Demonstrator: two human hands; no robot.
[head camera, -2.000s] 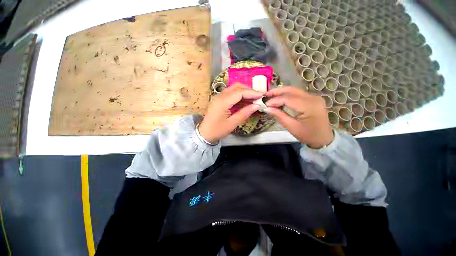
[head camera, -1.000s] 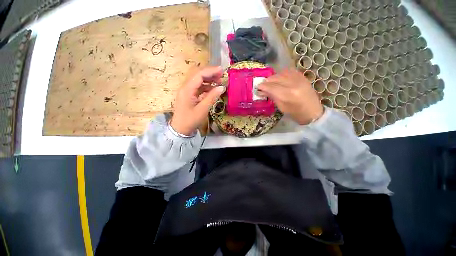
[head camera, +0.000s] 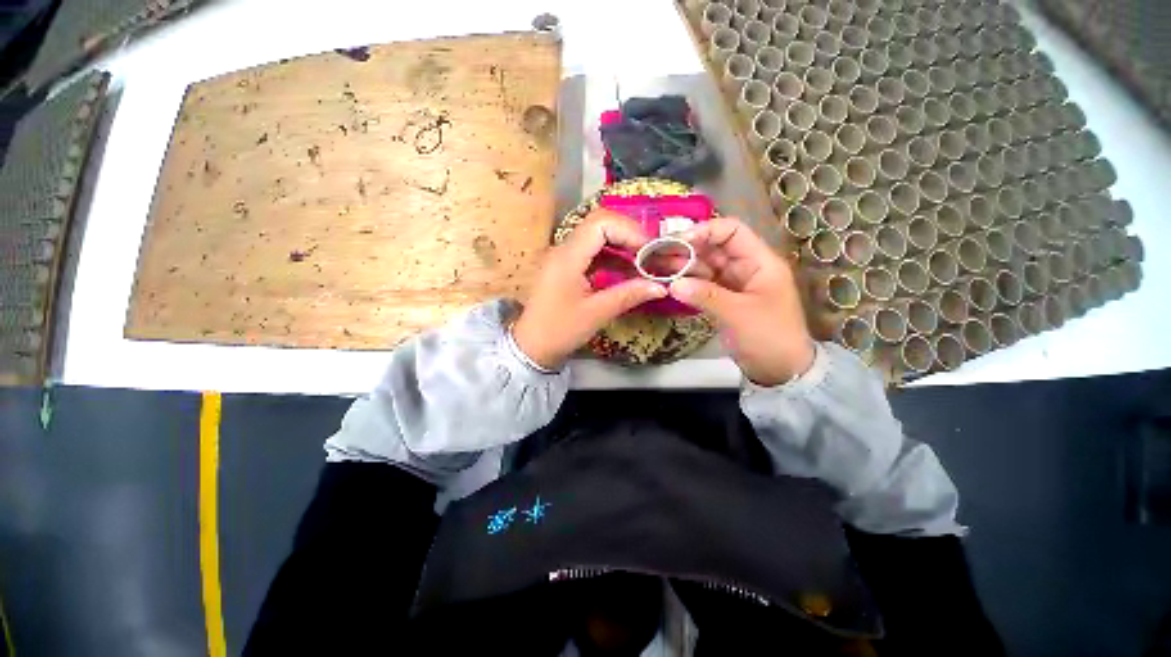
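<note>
A short open ring (head camera: 665, 259) is held between both hands, its round opening facing up towards me. My left hand (head camera: 581, 293) pinches its left side with thumb and fingers. My right hand (head camera: 749, 298) pinches its right side. The pink holder (head camera: 619, 205) lies under and behind the ring, partly hidden by my hands. A small white piece (head camera: 677, 226) shows at the holder, just behind the ring. The holder sits on a yellowish, dark-speckled round stand (head camera: 645, 341).
A bare wooden board (head camera: 340, 205) lies at the left. A board packed with upright tubes (head camera: 944, 231) lies at the right. A dark grey cloth (head camera: 658, 139) is behind the holder. More filled boards (head camera: 45, 244) stand at the far left.
A second ago my hands were apart, the right at the white piece on the holder. Now they are together in front of it, holding a ring. The view has shifted slightly.
</note>
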